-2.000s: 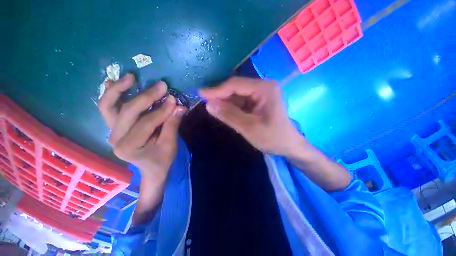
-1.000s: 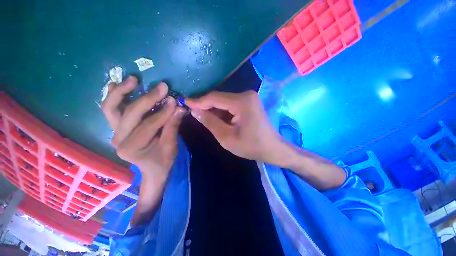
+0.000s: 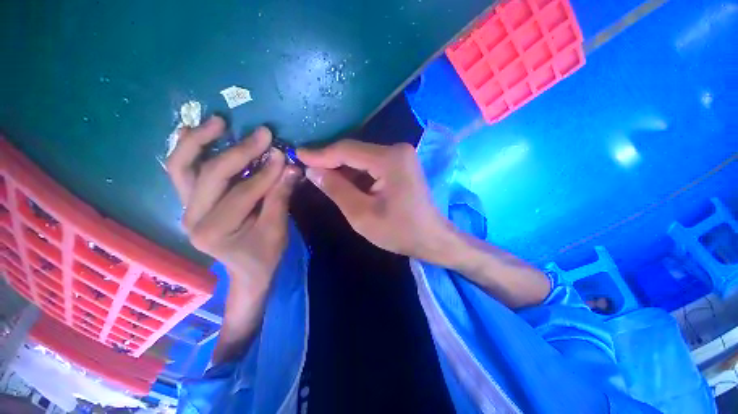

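My left hand (image 3: 239, 194) is at the left of centre, above the front edge of the bench. Its thumb and fingers hold a small dark round component (image 3: 281, 150), mostly hidden by the fingers. My right hand (image 3: 384, 194) meets it from the right. Its thumb and index finger pinch a blue stick tool (image 3: 292, 154); only the bright blue tip shows, at the component's edge. Fine wires are too small to make out.
A large red parts tray (image 3: 105, 263) with dark parts in its pockets stands at the left. A smaller red gridded tray (image 3: 518, 61) lies at the upper right. Pale scraps (image 3: 236, 97) stick to the green bench (image 3: 146, 48). Blue stools (image 3: 595, 283) stand at the right.
My right hand has moved left, bringing the blue tip from beside the component onto its edge. My left hand has stayed nearly in place, still holding the component.
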